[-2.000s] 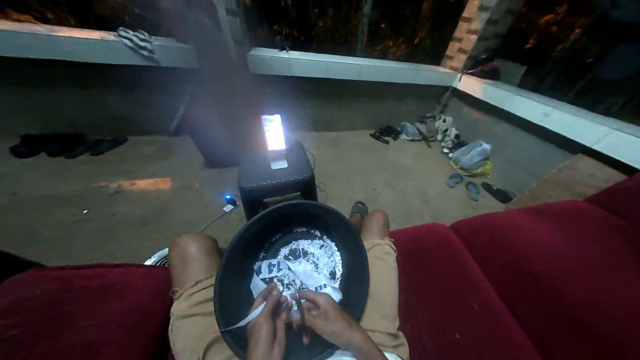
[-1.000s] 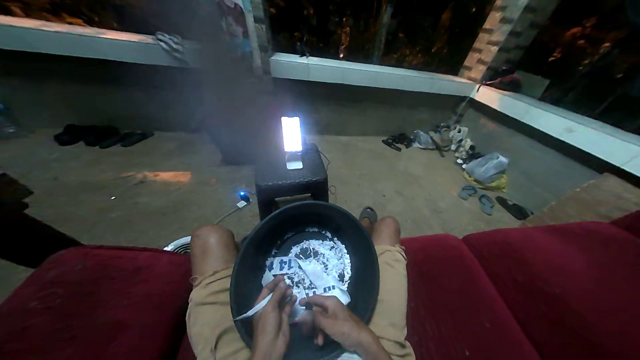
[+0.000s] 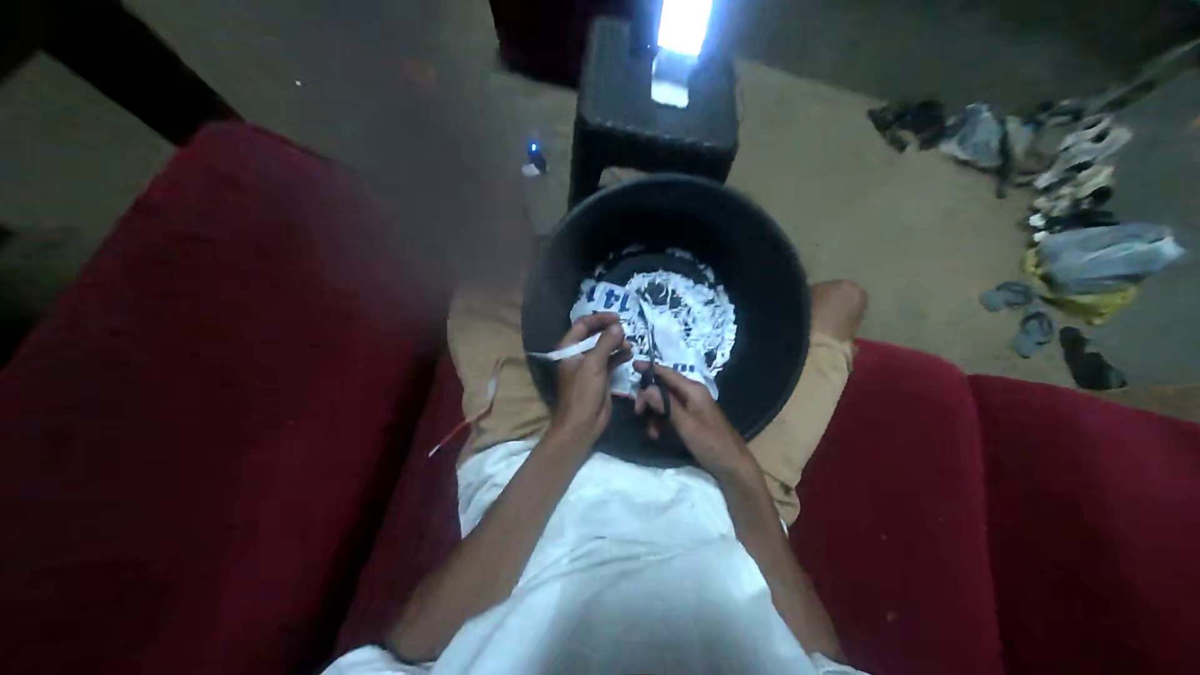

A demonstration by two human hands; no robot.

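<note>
A round black basin [image 3: 783, 375] rests on my lap, with many small white cut paper scraps [image 3: 717, 328] in its bottom. My left hand [image 3: 589, 367] is over the basin's left part, closed on a narrow white paper strip [image 3: 570, 351] and the edge of a printed white sheet [image 3: 609, 300]. In my right hand [image 3: 682, 403] is a pair of scissors with dark handles [image 3: 659, 392], the blades pointing up and away across the sheet. How far the blades are apart cannot be told. Another thin strip, white and red [image 3: 487, 401], lies on my left thigh.
Beyond the basin a lit lamp or screen [image 3: 682, 33] stands on a black woven-look stool [image 3: 609, 112]. Red sofa cushions [image 3: 891, 487] are on both sides of me. Sandals [image 3: 1033, 333], shoes [image 3: 1087, 150] and a plastic bag [image 3: 1092, 258] lie on the floor at right.
The view has tipped strongly down, so my shirt and forearms now show. Both hands are still over the basin with the paper.
</note>
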